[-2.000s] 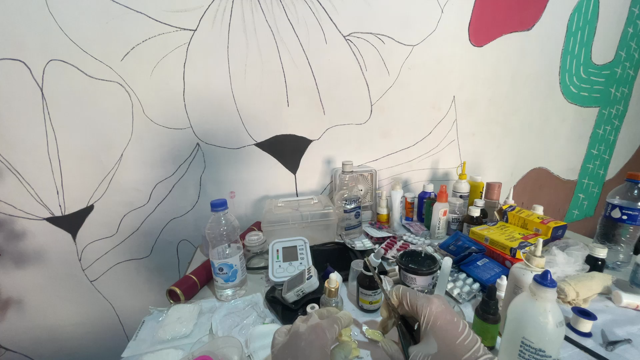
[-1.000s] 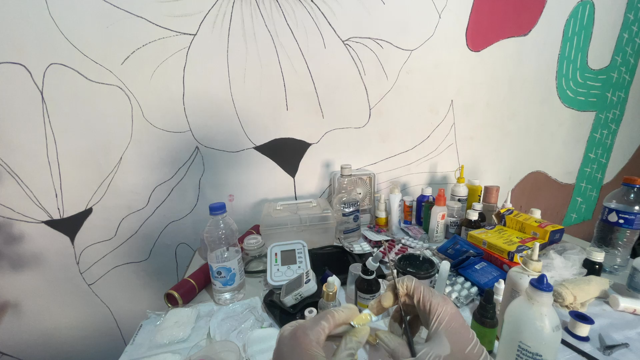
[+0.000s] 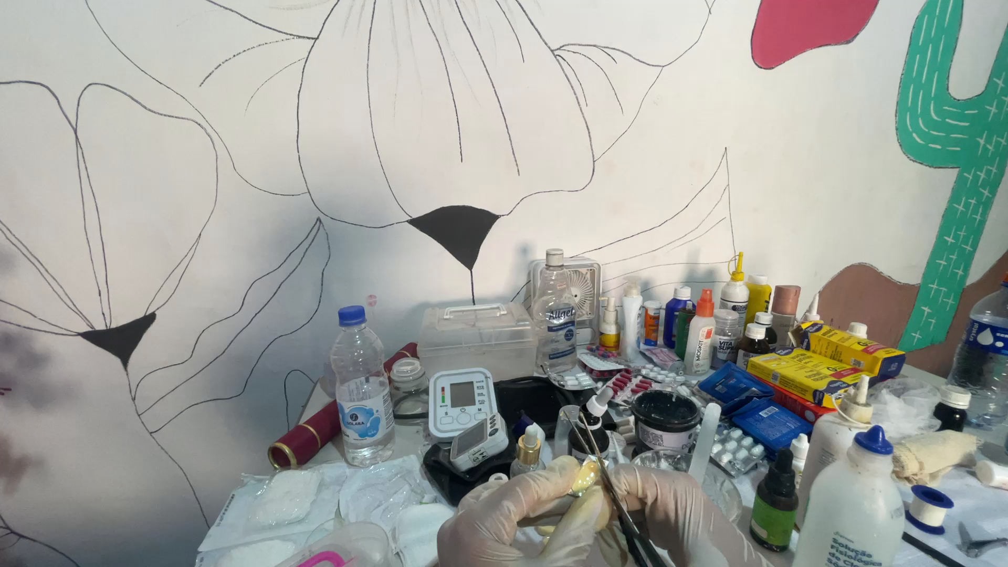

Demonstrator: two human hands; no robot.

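My left hand point(image 3: 516, 516), in a pale latex glove, pinches a small glossy yellowish piece point(image 3: 585, 477) between thumb and fingertips at the bottom middle. Close against it, my gloved right hand point(image 3: 677, 512) holds slim metal scissors or forceps point(image 3: 610, 492), blades up and tips beside the yellowish piece; which tool it is I cannot tell. Behind the hands stand a dropper bottle with a gold collar point(image 3: 529, 453), a dark dropper bottle point(image 3: 591, 429) and an open black-rimmed jar point(image 3: 666, 421). The lower parts of both hands are cut off by the frame.
A blood pressure monitor point(image 3: 462, 403) and a water bottle point(image 3: 365, 394) stand left of centre, gauze point(image 3: 283, 498) at the lower left. A saline bottle point(image 3: 850, 504), green-labelled dropper bottle point(image 3: 774, 504), yellow boxes point(image 3: 807, 378) and blister packs point(image 3: 736, 450) are at right. The painted wall point(image 3: 472, 118) rises behind.
The tool in my right hand, low and largely hidden two seconds ago, now points upward beside the yellowish piece. My left hand keeps its pinch.
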